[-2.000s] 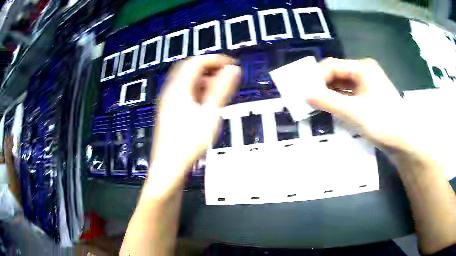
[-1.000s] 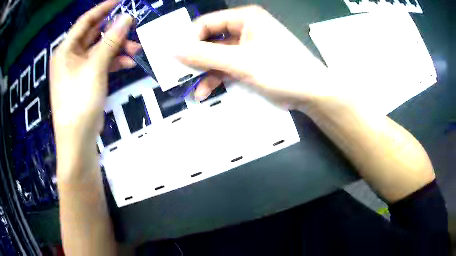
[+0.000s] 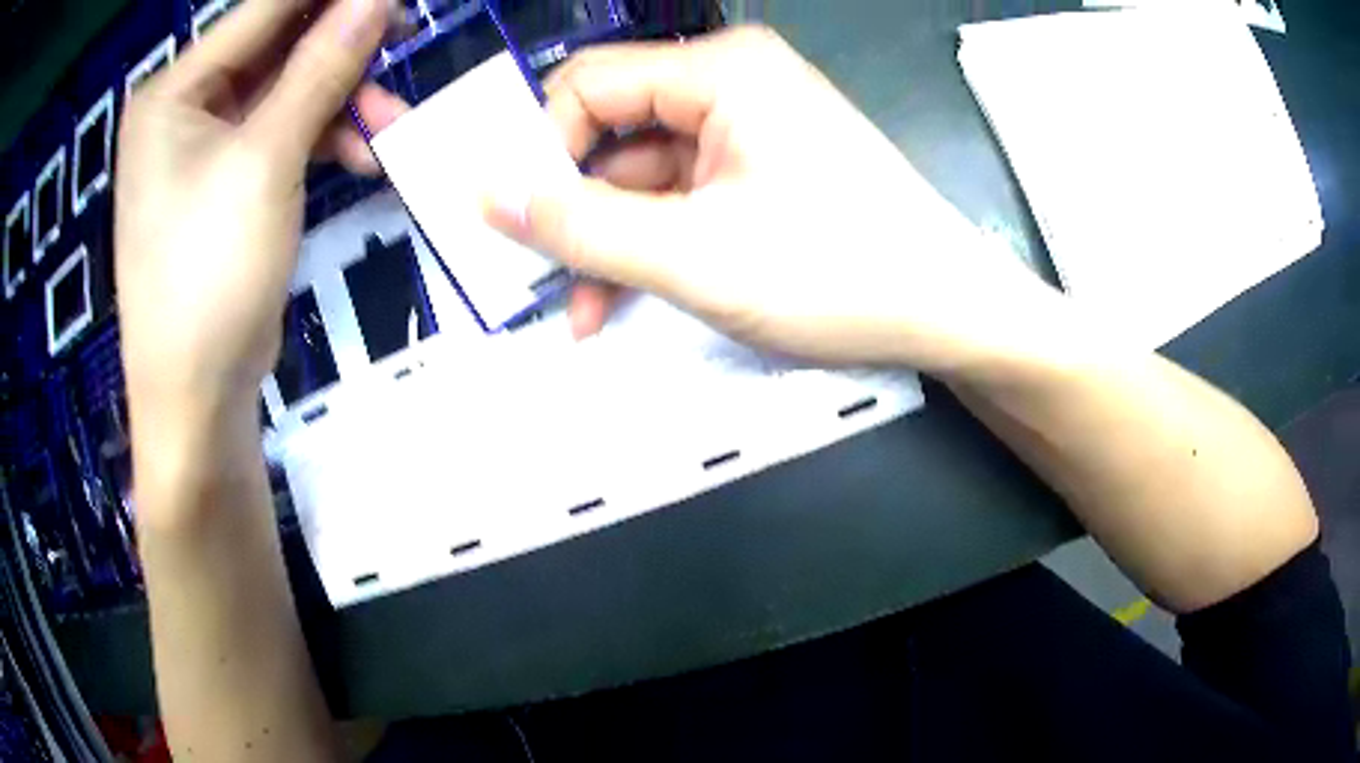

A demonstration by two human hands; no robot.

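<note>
A dark blue front housing [image 3: 448, 27] is held tilted above the sheet. A white die-cut adhesive piece [image 3: 470, 179] lies over its near window end, lined up with the edges. My left hand [image 3: 239, 194] grips the far left part of the housing between thumb and fingers. My right hand [image 3: 716, 194] has its thumb on the white piece and its fingers around the housing's right side. Below lies the die-cut backing sheet [image 3: 597, 447], white with short dark slots and rectangular holes; my hands hide part of it.
The black parts tray [image 3: 90, 432] with housings bearing white frames is at the left, partly behind my left arm. A white sheet stack [image 3: 1148, 164] lies at the right on the dark mat [image 3: 746, 581]. Part of a spent sheet [image 3: 1193, 8] shows at the top right edge.
The white piece, held apart from the housing two seconds ago, now lies flat over its window end. The view has shifted right, so the sheet stack shows more fully.
</note>
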